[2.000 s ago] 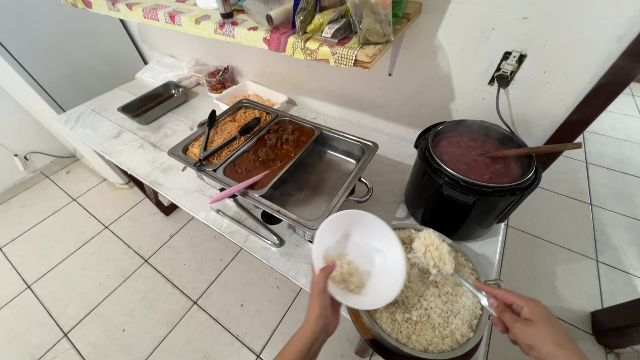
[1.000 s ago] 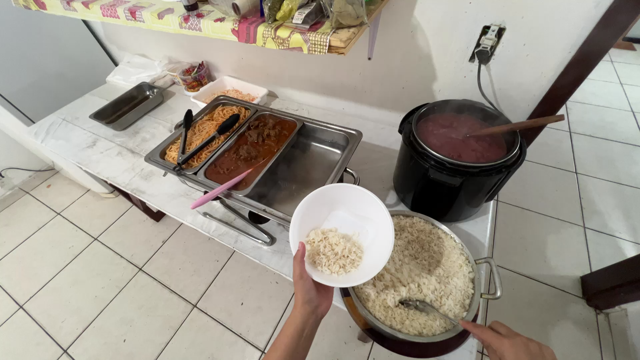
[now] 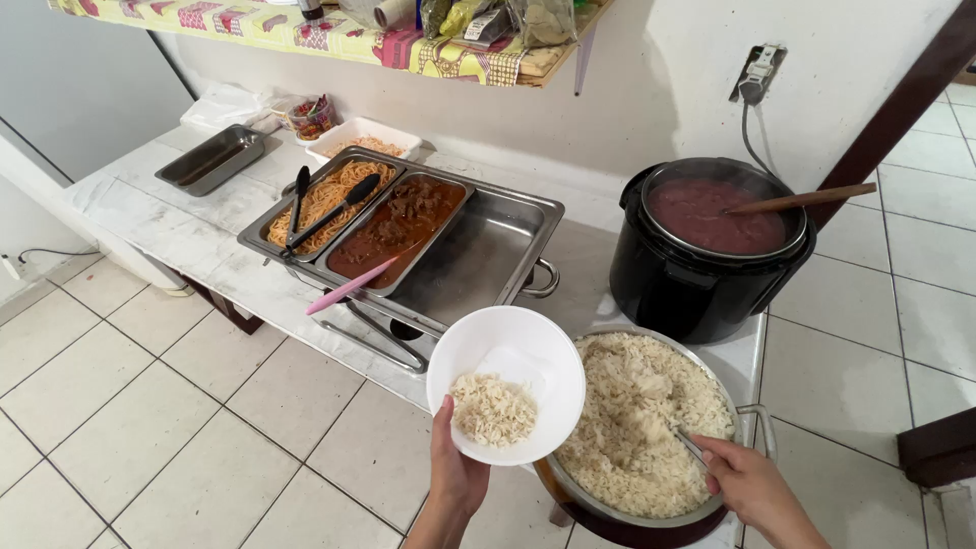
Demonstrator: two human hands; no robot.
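My left hand (image 3: 455, 465) holds a white bowl (image 3: 549, 358) by its lower left rim, tilted toward me, with a small heap of cooked rice (image 3: 494, 409) in it. Beside the bowl stands a wide metal pot (image 3: 755, 415) full of rice. My right hand (image 3: 743, 473) grips the metal handle of a serving spoon (image 3: 690, 444), whose head is blurred and loaded or covered with rice inside the pot. Left of the pot, a steel warming tray (image 3: 553, 217) holds a pan of spaghetti (image 3: 332, 200) with black-tipped tongs (image 3: 335, 217) and a pan of meat in red sauce (image 3: 419, 210) with a pink-handled utensil (image 3: 354, 287).
Behind the rice, a black electric cooker (image 3: 671, 286) holds reddish beans and a wooden spoon (image 3: 808, 200). An empty steel pan (image 3: 202, 171), a white tray of shredded food (image 3: 408, 146) and a plastic tub (image 3: 309, 118) stand at the back left. A cloth-covered shelf (image 3: 320, 42) overhangs the table.
Two seconds ago the spoon held a heap of rice above the pot; one second ago it was low in the pot. More rice shows in the bowl than two seconds ago.
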